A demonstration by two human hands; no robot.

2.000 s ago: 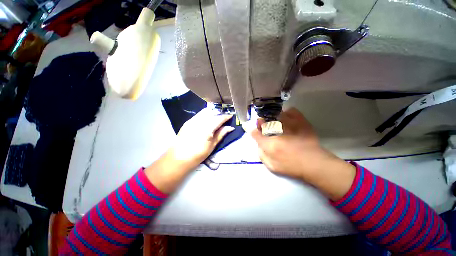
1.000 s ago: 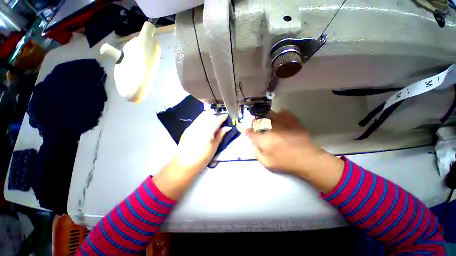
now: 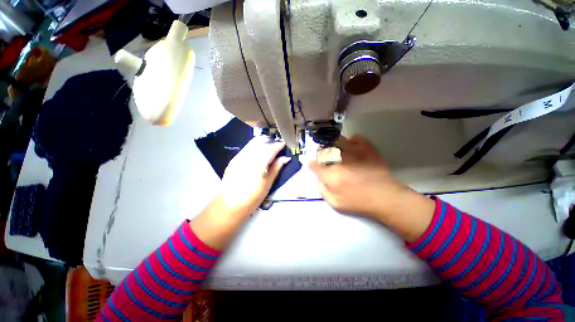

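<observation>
A dark navy pocket piece lies flat on the machine table under the presser foot area, its corner showing left of my left hand. My left hand rests flat on the piece, pressing it with the fingers toward the needle. My right hand is at the right of the presser foot, fingers bent beside a small cream block; its fingertips are partly hidden and I cannot tell whether they hold the cloth. The needle point is hard to make out.
The sewing machine head stands over the work. A cream lamp is left of it. A round dark pile, dark folded pieces and a patterned piece lie far left. A white tape hangs right. An orange basket is below.
The camera view has shifted slightly. Both hands stay beside the presser foot, and the dark piece has turned a little under my left hand.
</observation>
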